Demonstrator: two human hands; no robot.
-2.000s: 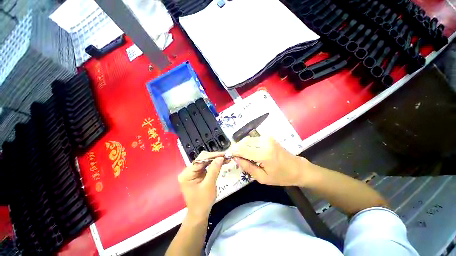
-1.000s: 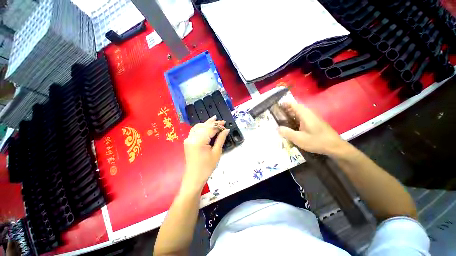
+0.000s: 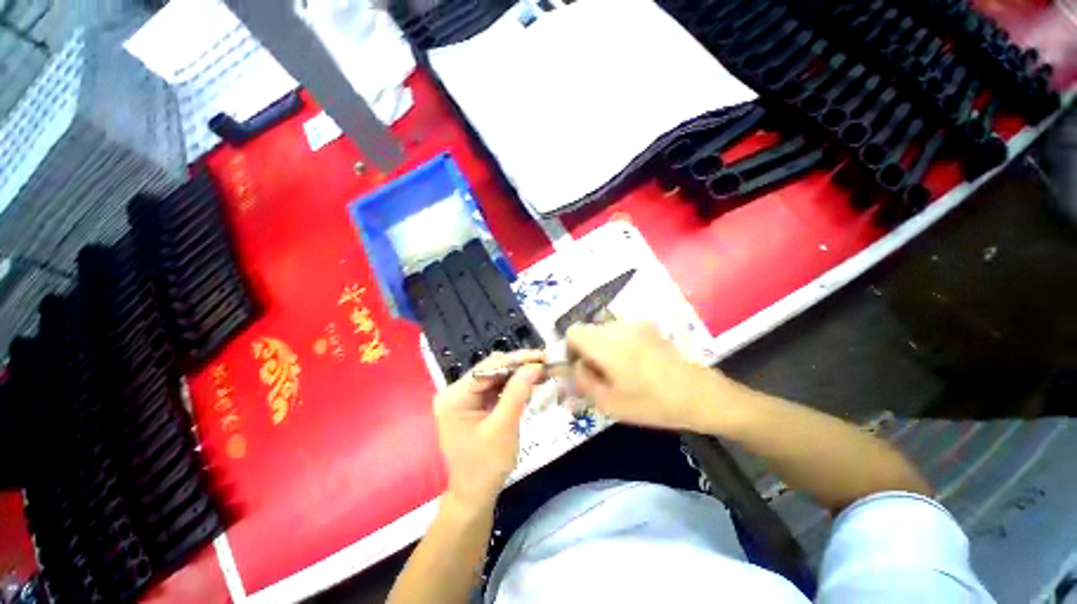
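Observation:
My left hand [image 3: 478, 413] pinches a small thin pin or insert [image 3: 510, 369] between thumb and fingertips, in front of the housings. My right hand [image 3: 632, 372] is beside it, fingers bent and fingertips close to the same small part; what it holds is blurred. Several black handle housings [image 3: 463, 301] lie side by side, leaning on the front of the blue parts bin [image 3: 379, 251], which has whitish contents. The hammer [image 3: 594, 300] lies on the flowered work pad [image 3: 644, 266], its head beyond my right hand and its handle partly hidden under that hand.
Rows of black housings stand at the left [image 3: 118, 401] and far right [image 3: 862, 106] on the red table sheeting [image 3: 313, 425]. A white sheet stack [image 3: 579, 100] lies beyond the pad. A flat metal post [image 3: 319, 77] rises behind the bin. Layered trays [image 3: 89, 142] stand at far left.
My right hand has let go of the hammer handle and come in beside my left hand. My left hand has moved back from over the housings towards me. The hammer now lies on the pad.

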